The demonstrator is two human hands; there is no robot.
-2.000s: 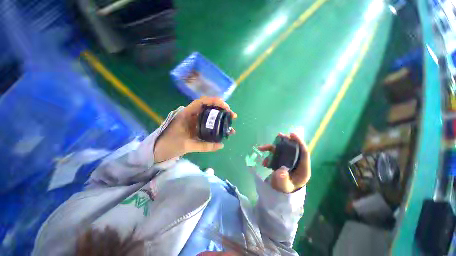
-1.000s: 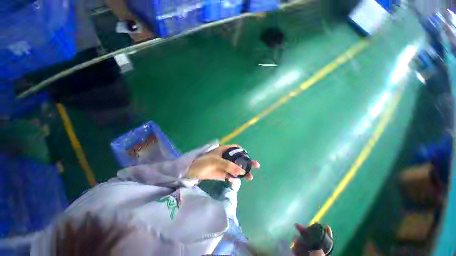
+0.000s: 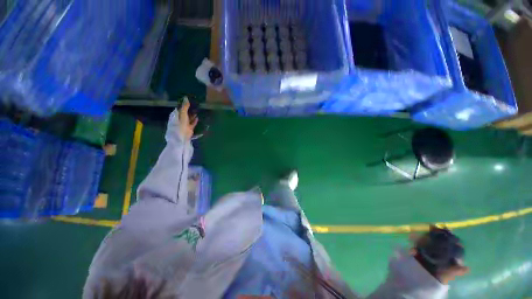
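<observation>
My left hand [image 3: 186, 122] is stretched forward at the upper left. It grips a black unit [image 3: 189, 106], which is blurred and dark against the background. My right hand [image 3: 455, 271] is low at the right, shut on a black cylindrical unit [image 3: 440, 250]. The two hands are far apart. A blue crate [image 3: 286, 93] ahead holds rows of grey-topped round units [image 3: 271, 49].
Two more blue crates [image 3: 385, 90] [image 3: 478, 108] with dark contents stand to its right, one with a white sheet [image 3: 461, 42]. A round dark stool [image 3: 433, 147] stands below them. A small floor crate [image 3: 203, 190] is beside my left arm. Film-wrapped crates [image 3: 49, 169] stand left.
The view has swung towards the row of crates. My left arm has stretched forward with its unit. My right hand has moved out to the right, still holding its unit.
</observation>
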